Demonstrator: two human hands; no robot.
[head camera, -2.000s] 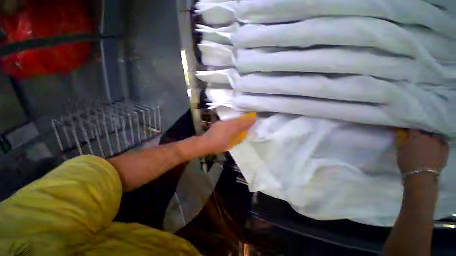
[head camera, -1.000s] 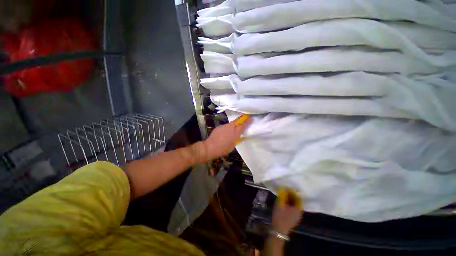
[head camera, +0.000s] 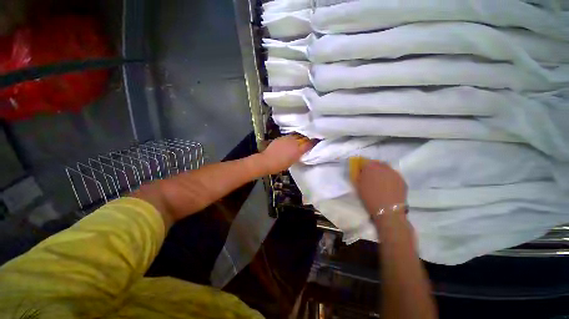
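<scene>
A large white cloth (head camera: 474, 168) lies over the rack of metal rods (head camera: 536, 246). Its upper part lies in several long parallel folds (head camera: 412, 75) with their ends lined up at the left. The near part is loose and wrinkled. My left hand (head camera: 286, 153), with yellow finger covers, is closed on the cloth at its left edge, just below the lowest fold end. My right hand (head camera: 379, 182), also with a yellow cover, is on the loose cloth to the right of it. It is slightly blurred, and its fingertips' hold cannot be made out.
The rack's end bar (head camera: 254, 93) runs along the left of the fold ends. A wire rack (head camera: 134, 165) stands low at the left. A red bundle (head camera: 56, 68) lies at the upper left behind a dark bar. The rack's dark front edge curves below the cloth.
My right hand has moved from the far right to the near edge, then up onto the cloth beside my left hand. The near edge has drawn up at the left. My left hand stays near the fold ends.
</scene>
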